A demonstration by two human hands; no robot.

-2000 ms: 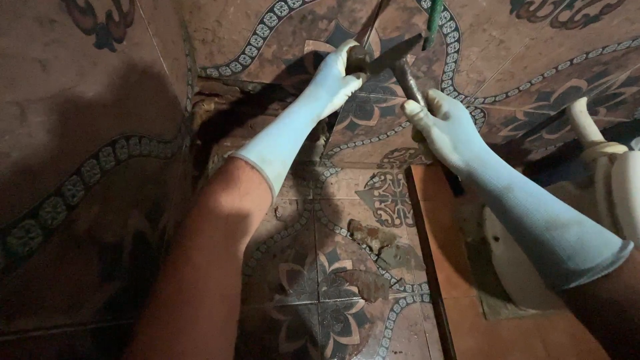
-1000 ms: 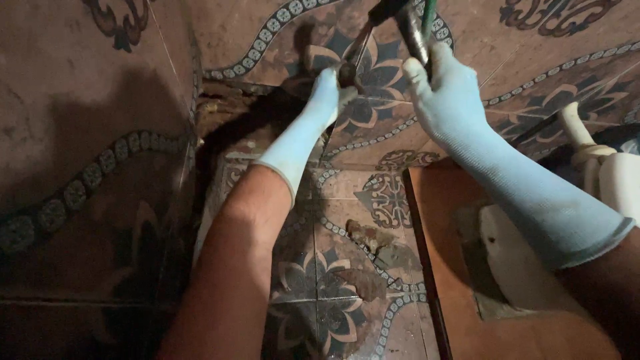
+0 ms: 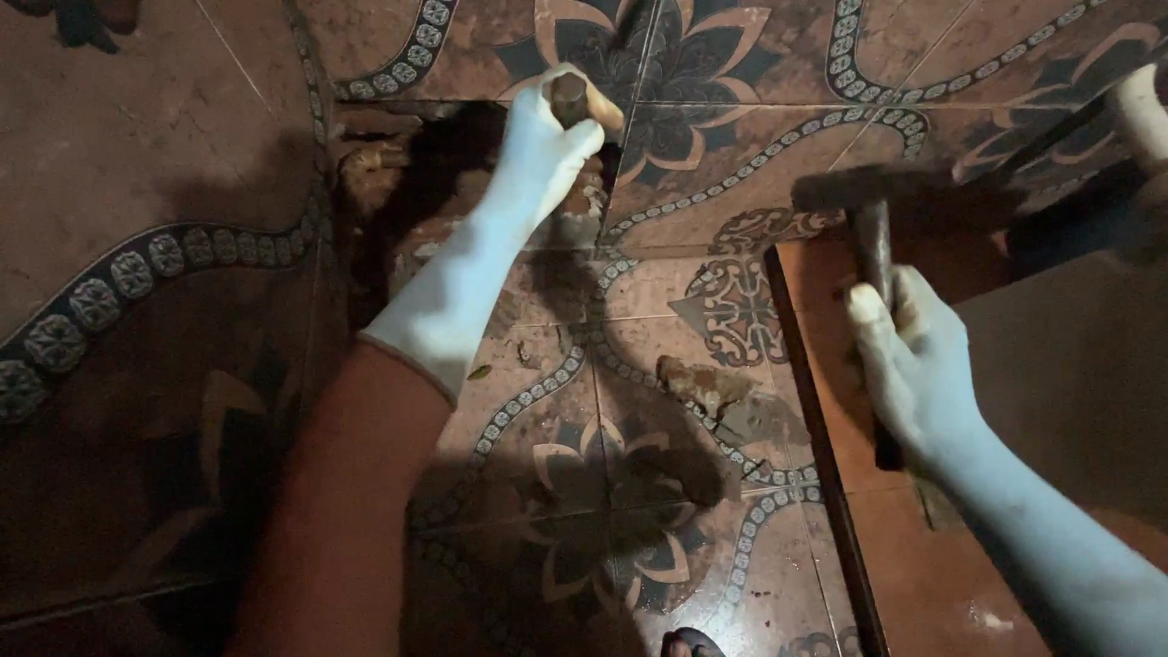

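My left hand (image 3: 557, 137), in a pale glove, is closed around a rod-like tool, likely a chisel (image 3: 568, 99), seen end-on; its tip is hidden. It is at the right side of a broken-out opening (image 3: 392, 182) low in the tiled wall, where rough masonry shows. Off to the right, my gloved right hand (image 3: 912, 365) grips the handle of a hammer (image 3: 871, 228), its dark head up and apart from the chisel.
Broken tile or mortar pieces (image 3: 707, 388) lie on the patterned floor. An orange-brown raised surface with a dark edge (image 3: 812, 411) stands at the right. A foot in a sandal (image 3: 689, 643) shows at the bottom edge.
My right hand has brought the hammer down and to the right, away from the chisel. The left hand still holds the chisel, now nearer the opening.
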